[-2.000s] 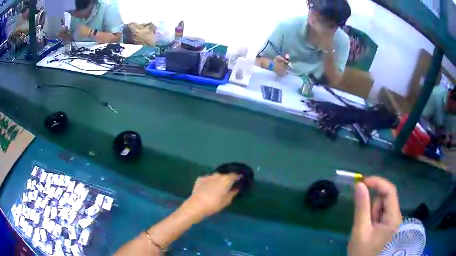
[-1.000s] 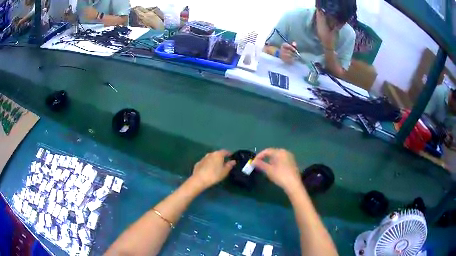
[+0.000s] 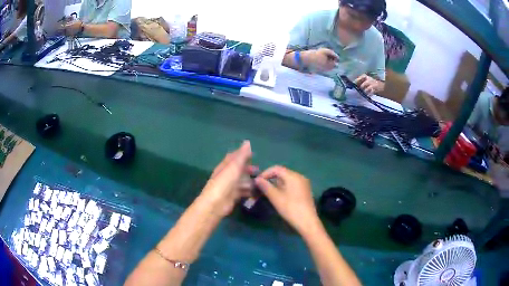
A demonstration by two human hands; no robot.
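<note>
A black round housing [image 3: 258, 208] sits on the near side of the conveyor belt, partly hidden under both hands. A small white piece [image 3: 250, 202] shows at its left part. My left hand [image 3: 230, 177] is blurred above the housing's left side, fingers pointing up. My right hand [image 3: 284, 192] is at the housing's upper right, thumb and fingertips pinched close to the left hand. Something small and dark may be between the fingertips; it is too blurred to tell what.
More black housings stand on the belt, left [image 3: 120, 148] and right [image 3: 337, 203]. White cells [image 3: 61, 234] lie on a sheet at left. A white fan [image 3: 446, 265] stands at lower right. A thin cable [image 3: 75, 92] lies on the belt. Two workers sit opposite, beside a blue tray [image 3: 206, 75].
The right hand's cell with the yellow end was brought to the housing and now shows only as a white piece low between the hands. The left hand has risen. The view shifted.
</note>
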